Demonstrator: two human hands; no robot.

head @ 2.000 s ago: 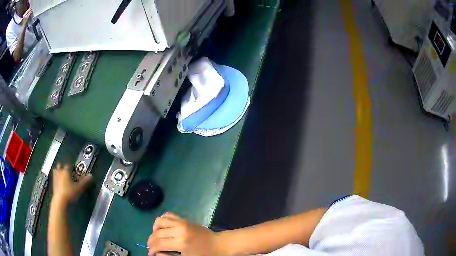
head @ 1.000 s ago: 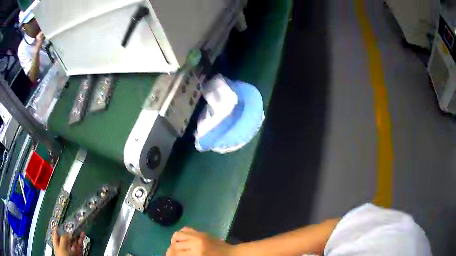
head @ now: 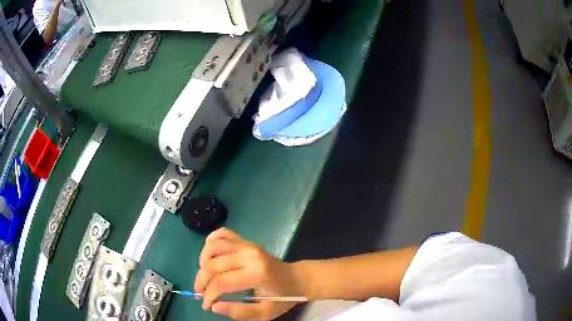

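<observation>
My right hand (head: 241, 276) holds a slim pen-like tool (head: 270, 298) with a blue collar. Its fine tip points left at the edge of a grey metal fixture (head: 143, 293) with round ribbed parts, cut off by the bottom edge. I cannot tell whether the tip touches it. A paler plate (head: 100, 276) with rings lies just left of it, also cut off. A narrower fixture (head: 80, 263) with several round parts lies farther left. My left hand is not in view.
A black round pad (head: 204, 214) lies above my right hand, beside another fixture (head: 170, 188). A conveyor end (head: 194, 128), a blue and white cap (head: 301, 103) and a red bin (head: 42, 153) stand farther off. Two fixtures (head: 142, 51) lie on the raised belt. A person's arm shows top left.
My left hand has left the picture at the bottom left. The slanted fixture near it now lies more upright beside the paler plate. The pen tool in my right hand now shows fully.
</observation>
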